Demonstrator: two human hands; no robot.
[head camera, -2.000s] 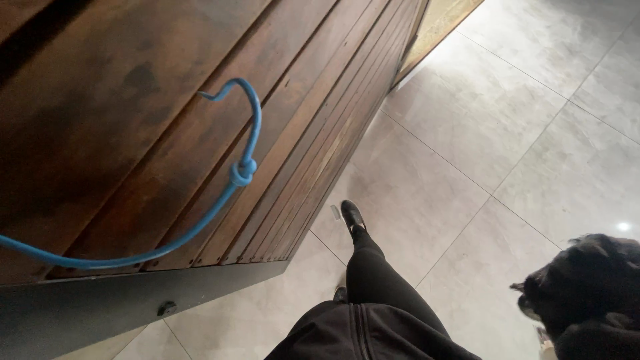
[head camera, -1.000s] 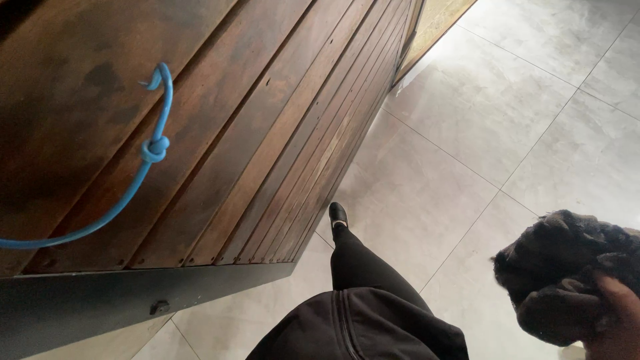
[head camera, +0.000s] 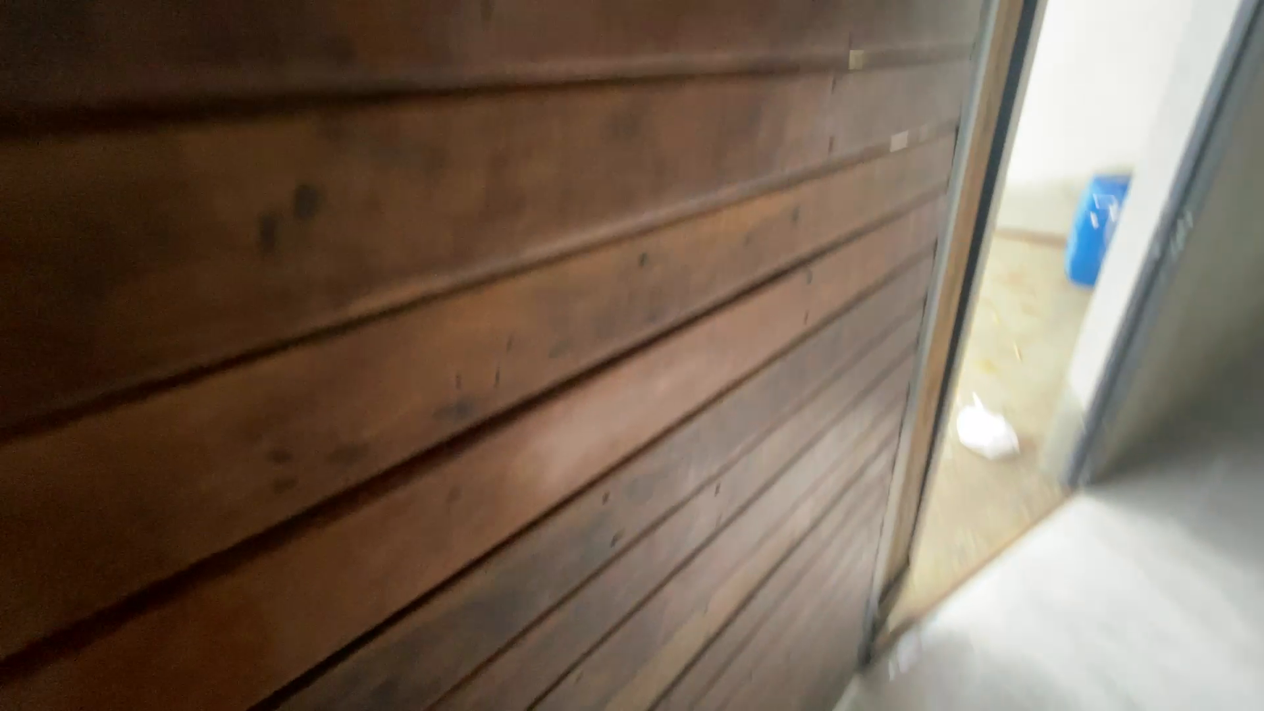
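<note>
Neither my left hand nor my right hand shows in the head view now. A wall or door of dark brown wooden planks (head camera: 513, 326) fills the left and middle of the view, its boards running slantwise, with dark gaps between them and small nail marks. The picture is blurred.
At the right, a doorway frame (head camera: 963, 286) borders the planks. Beyond it lie a yellowish floor (head camera: 1017, 336), a white crumpled thing (head camera: 986, 430) and a blue plastic container (head camera: 1098, 232). Grey floor (head camera: 1047, 612) is at the lower right.
The view has swung up toward the planks and doorway. The blue cord with its knot, my legs, and the hand with the black cloth-like bundle have left the view.
</note>
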